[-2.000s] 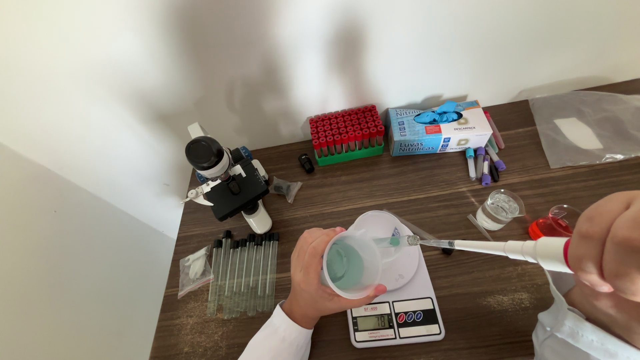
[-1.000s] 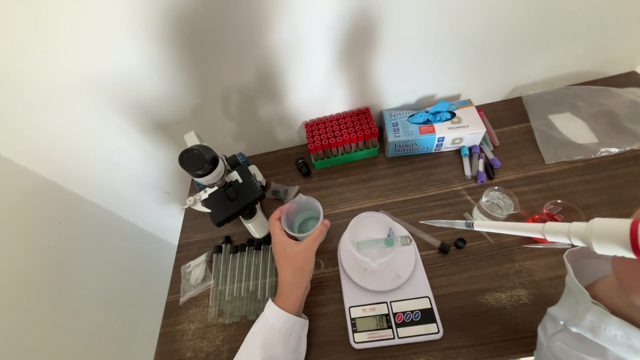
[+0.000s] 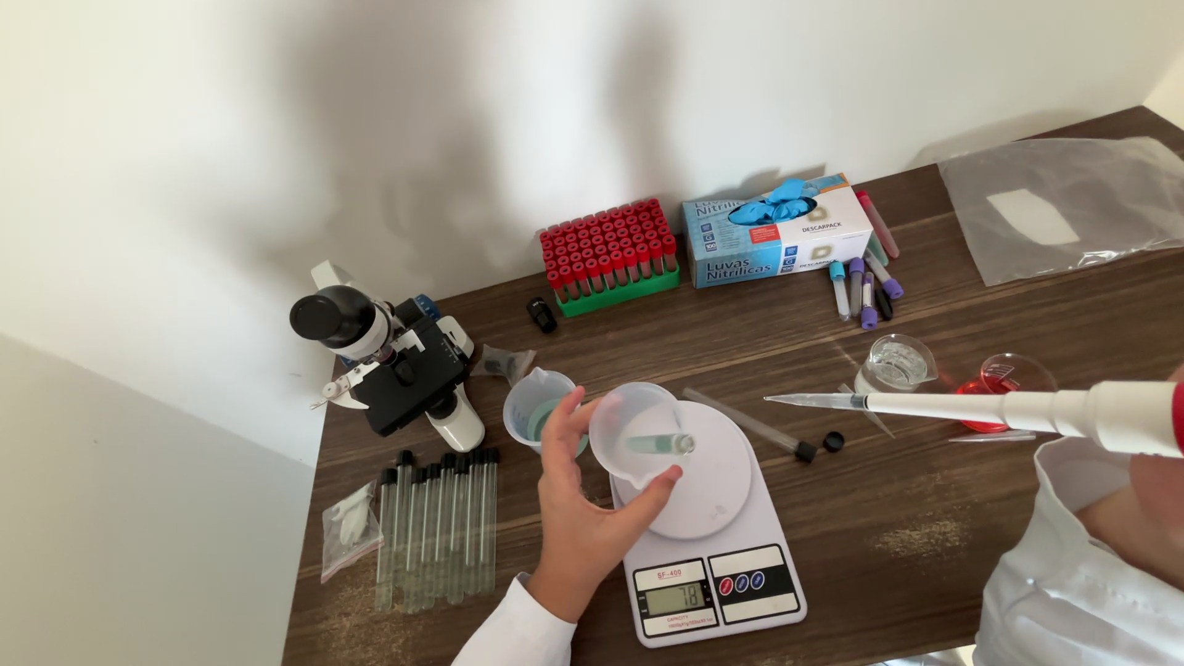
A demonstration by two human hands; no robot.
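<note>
My left hand (image 3: pixel 592 509) grips a small clear plastic beaker (image 3: pixel 634 407) at the left side of a white kitchen scale (image 3: pixel 717 499). A short tube of pale green liquid (image 3: pixel 659 444) lies inside that beaker. Just left of my fingers stands a plastic beaker of green liquid (image 3: pixel 532 407). At the right edge my right hand (image 3: pixel 1147 504), mostly out of frame, is at a white pipette (image 3: pixel 1017 407); how its fingers close is hidden. The pipette's clear tip points left, above the table and right of the scale.
A microscope (image 3: pixel 407 370) and capped glass tubes (image 3: pixel 439 527) are at left. Behind are a rack of red-capped tubes (image 3: pixel 615 259) and a nitrile glove box (image 3: pixel 777 231). A glass beaker of clear liquid (image 3: pixel 893 365), one of red liquid (image 3: pixel 985 398) and a black-capped tube (image 3: pixel 749 425) lie right.
The beaker of green liquid, held in my left hand before, now stands by the microscope. My left hand has moved right and taken hold of the beaker with the tube, which was on the scale.
</note>
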